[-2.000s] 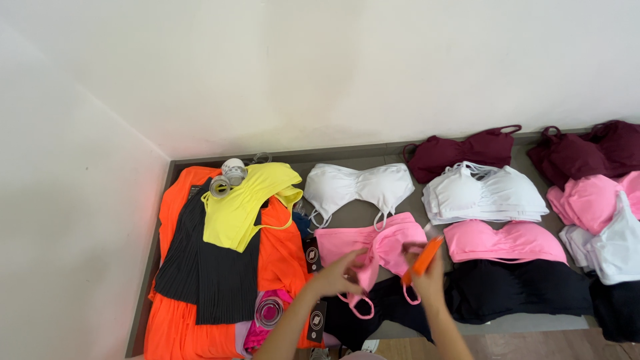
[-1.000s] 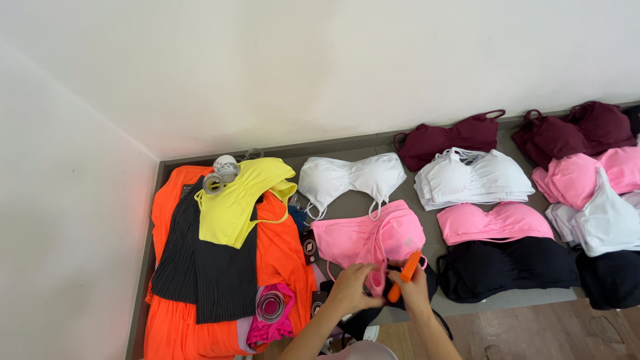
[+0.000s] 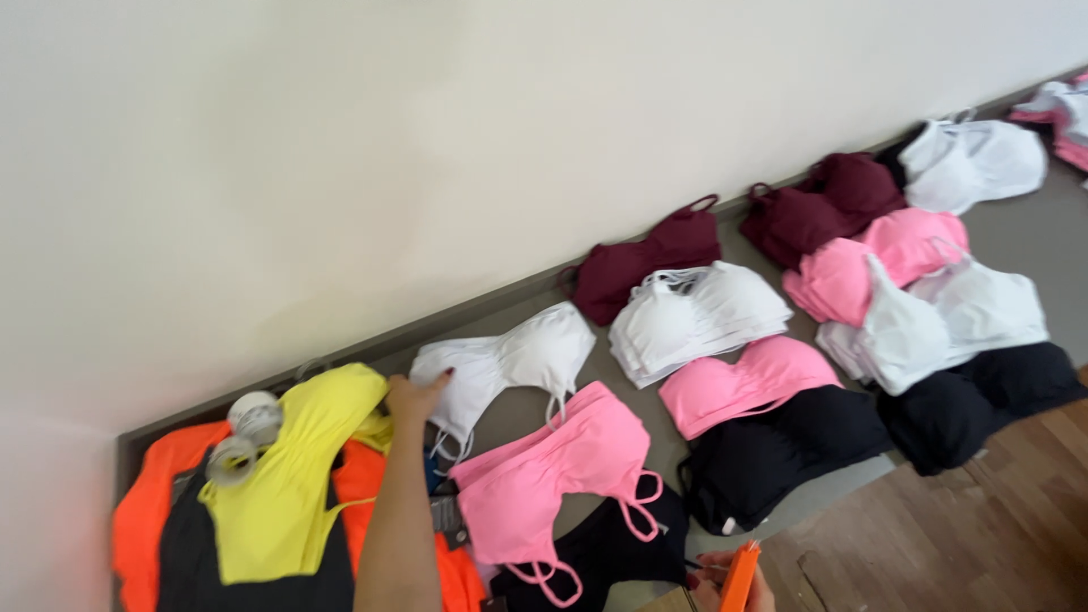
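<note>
My left hand (image 3: 418, 395) reaches over the table and touches the left cup of a white bralette (image 3: 501, 361), its fingers apart. Low in the view, my right hand (image 3: 722, 582) is closed around an orange handheld tool (image 3: 739, 578), perhaps a tagging gun or cutter; its lower part is cut off. Between the hands lies a pink bralette (image 3: 552, 476), straps toward the front edge. A black garment (image 3: 629, 544) lies partly beneath it. Left of my forearm a yellow top (image 3: 289, 476) rests on dark and orange clothing.
Rolls of clear tape (image 3: 231, 461) sit by the yellow top. Rightward along the grey table (image 3: 1050, 212) lie maroon (image 3: 646, 259), white (image 3: 701, 319), pink (image 3: 752, 382) and black (image 3: 790, 455) bras in stacks. A wall stands behind; wooden floor (image 3: 952, 535) shows at lower right.
My left hand has left the pink bralette and moved up to the white one. My right hand, still holding the orange tool, is lower. The pink bralette now lies unheld. The view has tilted and shifted.
</note>
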